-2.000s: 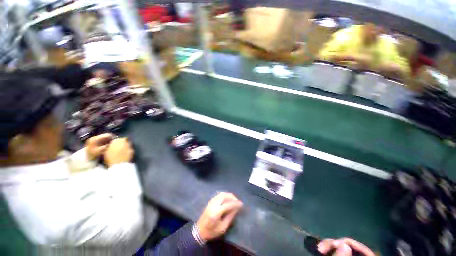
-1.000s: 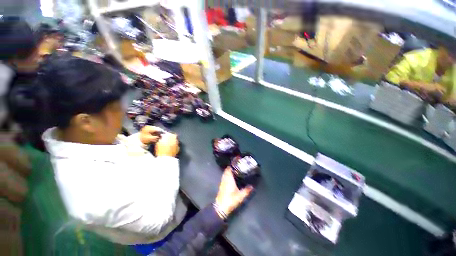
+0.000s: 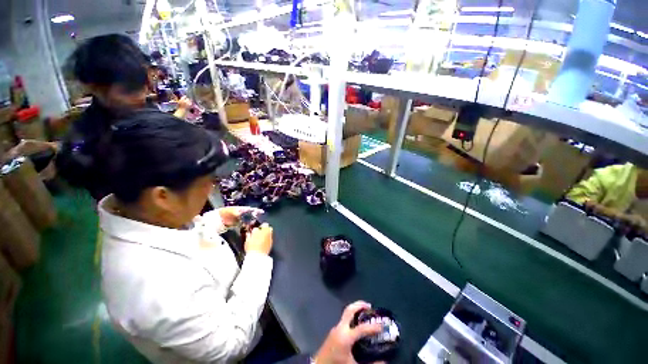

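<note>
My left hand (image 3: pixel 348 334) is at the bottom centre, its fingers around a round black housing (image 3: pixel 378 333) with a pale, wired centre. Another stack of round black housings (image 3: pixel 337 260) stands on the dark green bench (image 3: pixel 298 298) just beyond it, not touched by my hand. The light grey automatic screw feeder (image 3: pixel 477 328) is right of my hand, cut off by the bottom edge. My right hand is out of the picture.
A worker in a white jacket (image 3: pixel 177 284) sits close on the left, holding a unit. A heap of units (image 3: pixel 270 174) lies beyond. A white post (image 3: pixel 335 135) carries a raised shelf (image 3: pixel 455 89). A black cord (image 3: pixel 465 206) hangs behind the feeder. A person in yellow (image 3: pixel 604 186) sits opposite.
The view has swung up and left. My left hand has taken hold of the nearer housing and moved it away from the other one. My right hand, partly visible earlier, is gone from view.
</note>
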